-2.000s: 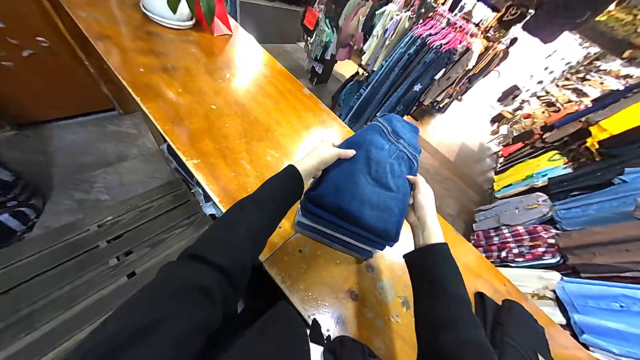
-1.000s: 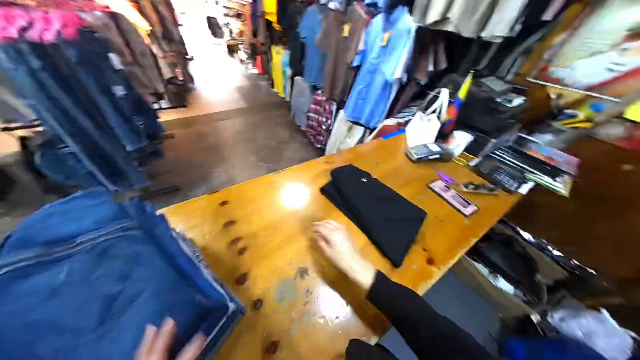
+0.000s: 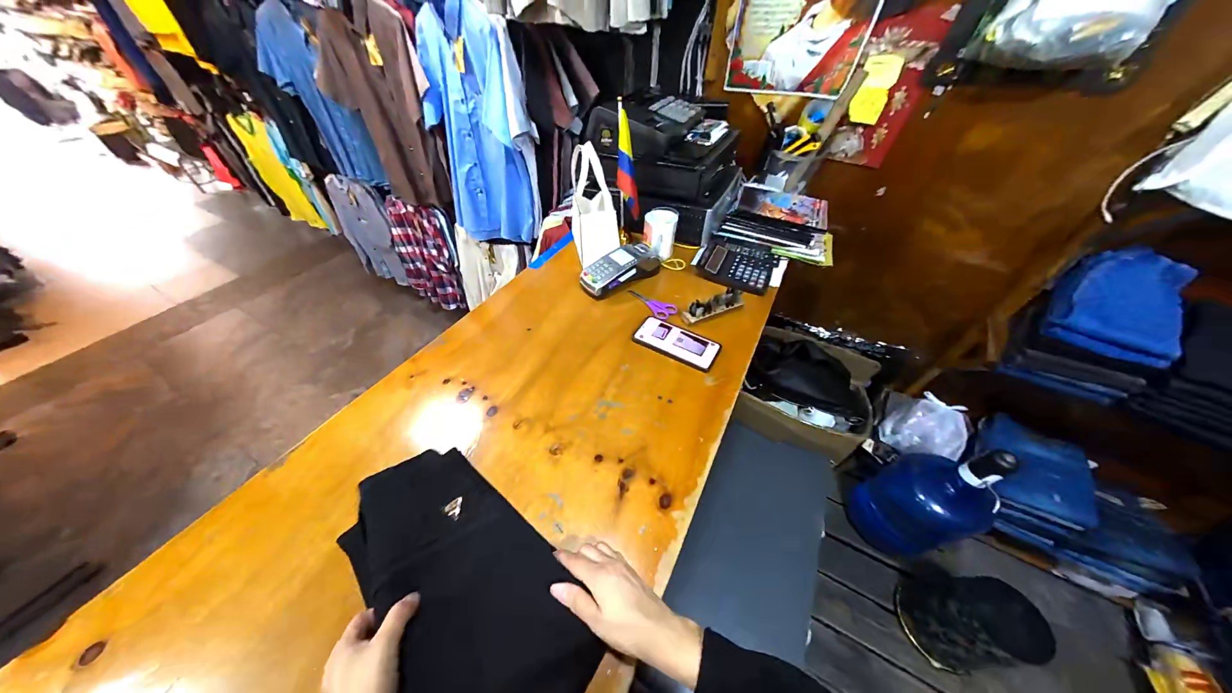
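Observation:
A folded black garment (image 3: 481, 577) with a small metal emblem near its top lies on the wooden counter (image 3: 539, 404), at the lower middle of the view. My left hand (image 3: 371, 645) is at its left edge, thumb on top of the cloth and the fingers partly hidden beside it. On the opposite side, my right hand (image 3: 616, 602) rests with its fingertips on the garment's right edge. Whether either hand grips the cloth is not clear.
Toward the counter's far end are a smartphone (image 3: 677, 344), purple scissors (image 3: 659, 306), a card terminal (image 3: 619, 268), a calculator (image 3: 739, 264) and a white bag (image 3: 595, 217). Shirts (image 3: 481, 125) hang beyond. Right of the counter are a cardboard box (image 3: 828, 438) and a blue water jug (image 3: 919, 505).
The view has swung right, away from the stack of jeans that both hands held at first. Both hands are now at the black garment, which has come nearer along the counter.

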